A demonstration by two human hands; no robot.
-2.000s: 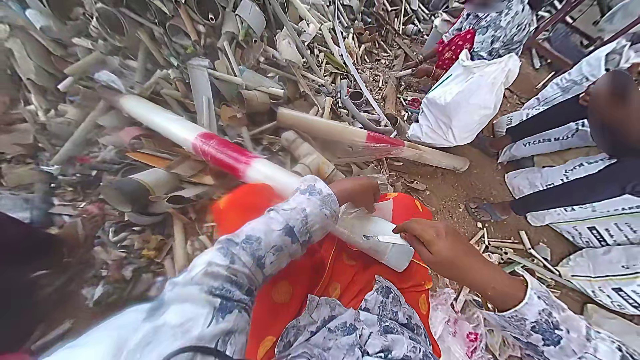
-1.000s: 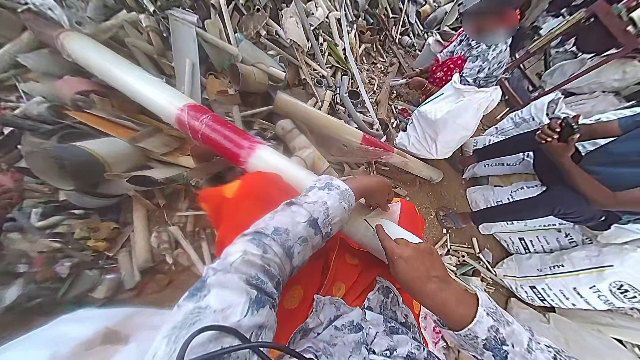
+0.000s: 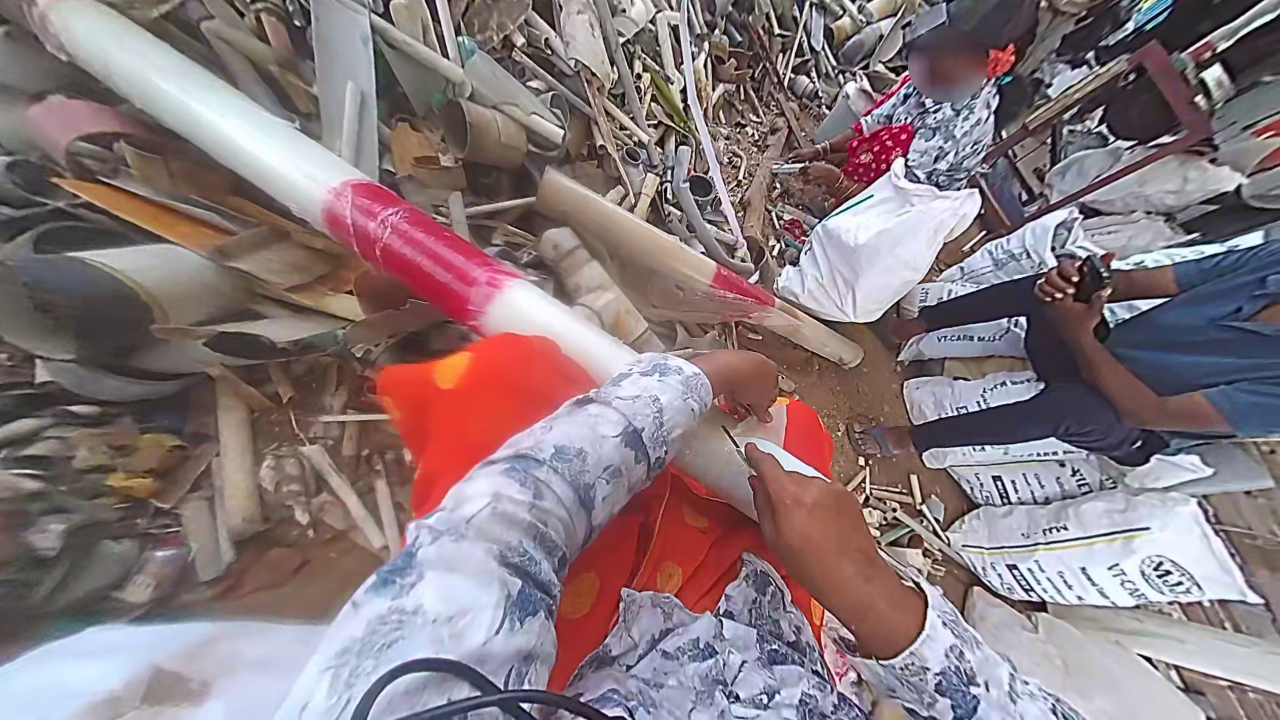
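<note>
A long white plastic pipe [image 3: 570, 335] with a magenta film band [image 3: 415, 245] lies slantwise across my lap, over an orange cloth [image 3: 480, 410]. Near the pipe's lower end, my left hand [image 3: 745, 382] has its fingers bent against the surface, where a loose pale strip or film lifts. My right hand [image 3: 815, 530] pinches a small thin dark tool [image 3: 732, 437], perhaps a blade, whose tip lies at the pipe close to my left fingers. What exactly the left fingertips pinch is hard to tell.
Plastic pipe scraps [image 3: 485, 135] are heaped ahead and left. Another banded pipe [image 3: 660, 255] lies beyond my lap. A white sack [image 3: 880, 240] stands near a seated person in a floral top. At right, another person sits over printed sacks [image 3: 1100, 550]. A black cable [image 3: 450, 690] crosses below.
Two seconds ago the pipe's open lower end showed past my hands; now my right hand covers that area. The person at right now has both hands together around a dark object.
</note>
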